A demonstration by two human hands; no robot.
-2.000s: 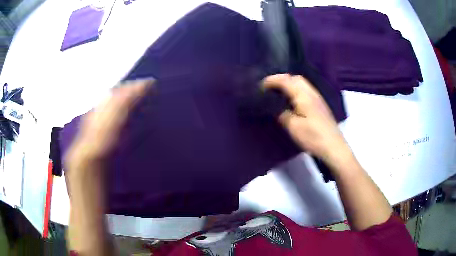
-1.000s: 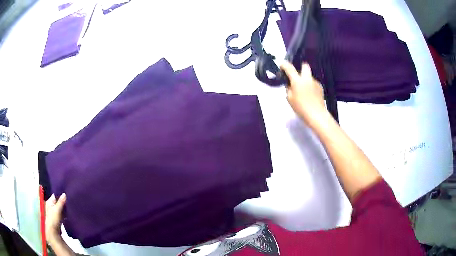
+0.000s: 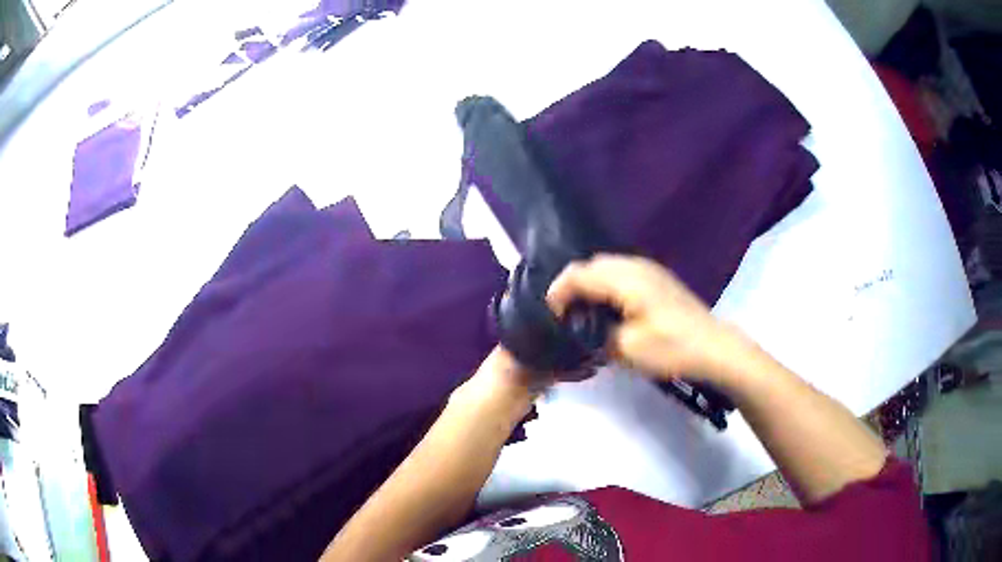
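A bunch of black hangers (image 3: 535, 220) stands out in front of me, blurred, between two dark purple garment stacks. My right hand (image 3: 643, 313) grips the bunch near its lower end. My left hand (image 3: 516, 379) is at the bunch's lower end, mostly hidden behind it, so its grip cannot be told. One purple stack (image 3: 297, 362) lies at the left with stepped edges. The other purple stack (image 3: 670, 154) lies at the upper right, partly covered by the hangers.
A small purple packed piece (image 3: 104, 176) lies at the far left. Purple scraps (image 3: 258, 49) lie along the far side of the white table (image 3: 868, 242). A red-edged strip (image 3: 97, 516) and a black case (image 3: 97, 456) are at the near left edge.
My left hand has left the left stack's near edge and come to the hangers. My right hand has brought the bunch nearer and lower. The view has shifted.
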